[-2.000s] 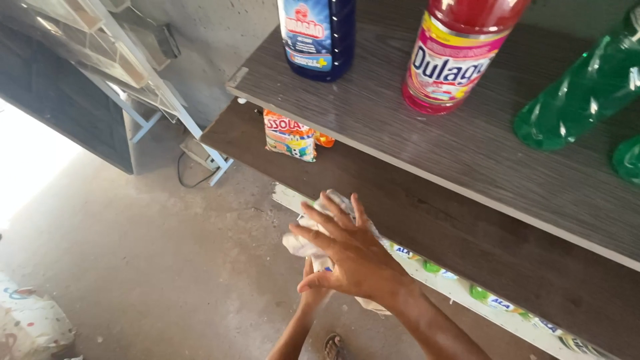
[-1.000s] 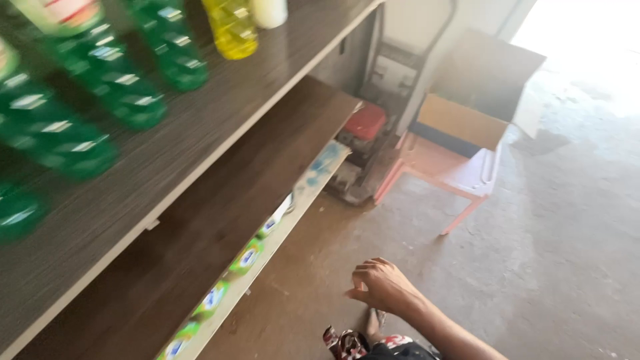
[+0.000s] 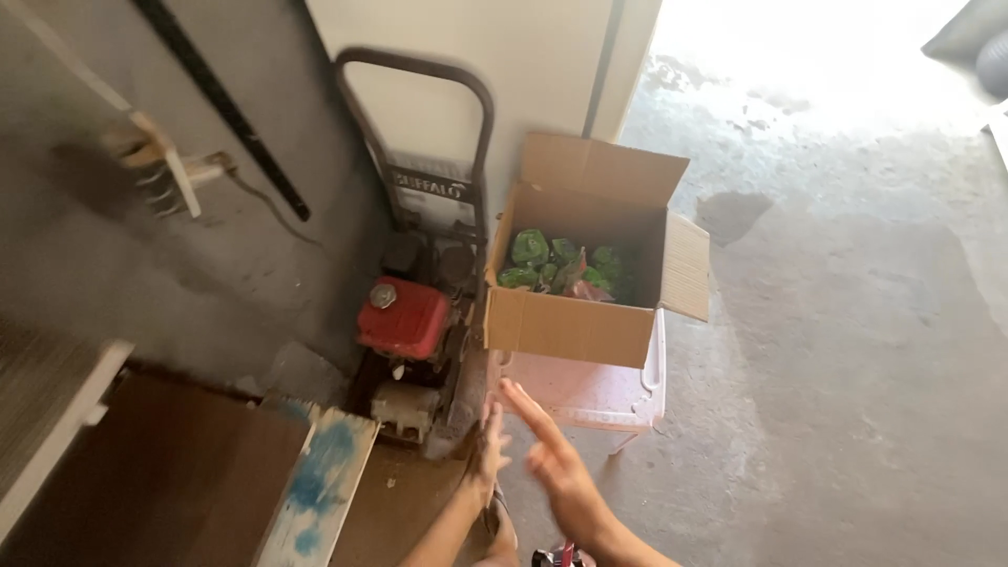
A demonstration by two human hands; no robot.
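Observation:
My left hand (image 3: 490,453) is raised at the lower middle, its fingers extended and nothing seen in it. Just to its right, my right hand (image 3: 551,453) is also empty, with its fingers stretched toward the upper left and a gap between the two. Beyond both hands stands a pink plastic table (image 3: 567,386), bearing an open cardboard box (image 3: 571,323) with its flaps spread. Inside the box lie several green packages (image 3: 531,248) and a reddish one (image 3: 589,291), their kind not clear.
A wheeled machine with a red fuel tank (image 3: 404,316) and a tall dark handle (image 3: 484,118) stands left of the box. A brown shelf board (image 3: 165,472) and a paint-stained white plank (image 3: 323,488) are at lower left. Concrete floor (image 3: 850,394) extends right.
The view has swung right from the shelves to the box on the table. The white cloth or bag at my hands two seconds ago is out of sight. Both hands now show.

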